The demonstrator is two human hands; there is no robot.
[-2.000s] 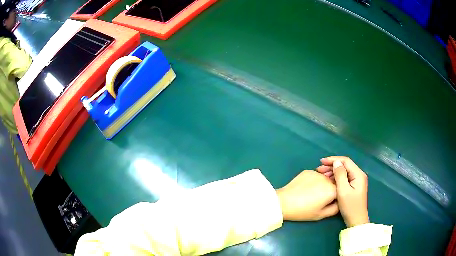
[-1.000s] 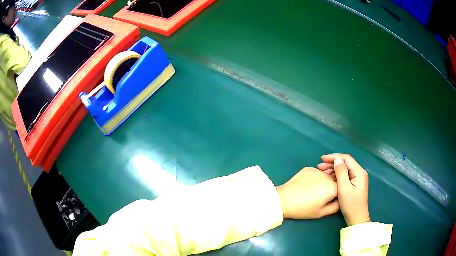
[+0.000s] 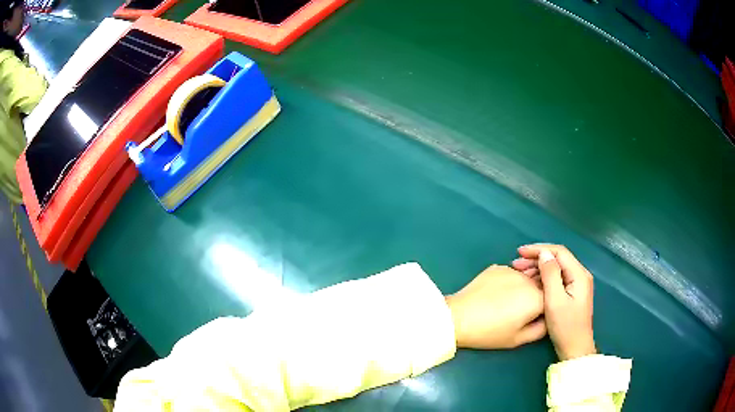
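My left hand (image 3: 498, 309) reaches in from the lower left, resting on the green bench mat (image 3: 379, 217). It is curled shut, with its fingertips hidden by my right hand. My right hand (image 3: 569, 299) is bent against it from the right, touching it, with fingers curled inward. No object shows in either hand. At the left, a glossy black display panel (image 3: 60, 153) lies face up on stacked orange-red foam trays (image 3: 121, 133). A blue tape dispenser (image 3: 211, 133) stands beside them.
A white sheet (image 3: 76, 68) lies behind the left tray stack. Another black panel (image 3: 262, 6) sits in an orange-red tray (image 3: 278, 36) at the top. A black bin (image 3: 76, 342) with small silver pieces is below the bench's left edge. A person in a yellow smock (image 3: 18, 96) is at far left.
My hands keep the same clasped pose. The trays, dispenser and bin sit slightly higher in the picture, as the view has shifted a little.
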